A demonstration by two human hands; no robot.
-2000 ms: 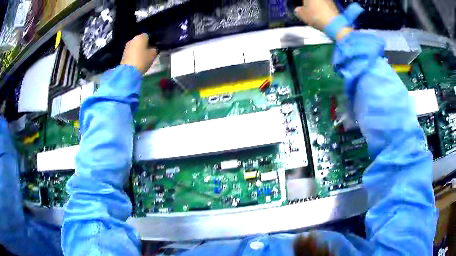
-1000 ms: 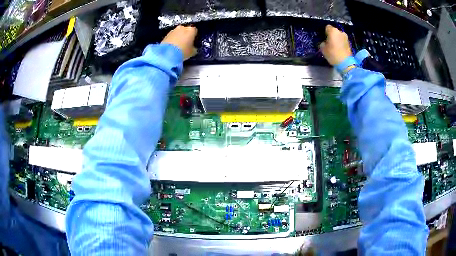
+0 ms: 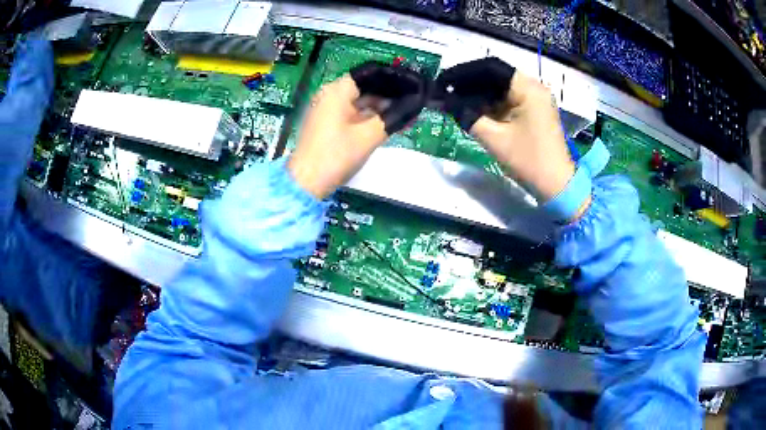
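My left hand and my right hand meet at the fingertips above the far part of a green circuit board. Both have black coverings on the fingers. The fingertips are bent together and blurred; whether they hold a small part cannot be told. A long white heatsink crosses the board below my hands. A light-blue wrist strap is on my right wrist. A red part shows just behind my left fingertips.
Another board with a block heatsink lies left, one more right. Bins with silver and blue parts and a dark grid tray stand behind. A metal rail runs nearest me. Another person's blue sleeve is at left.
Both hands have left the bins, come back over the board and closed in on each other. The view has turned and tilted, so the boards slope down to the right.
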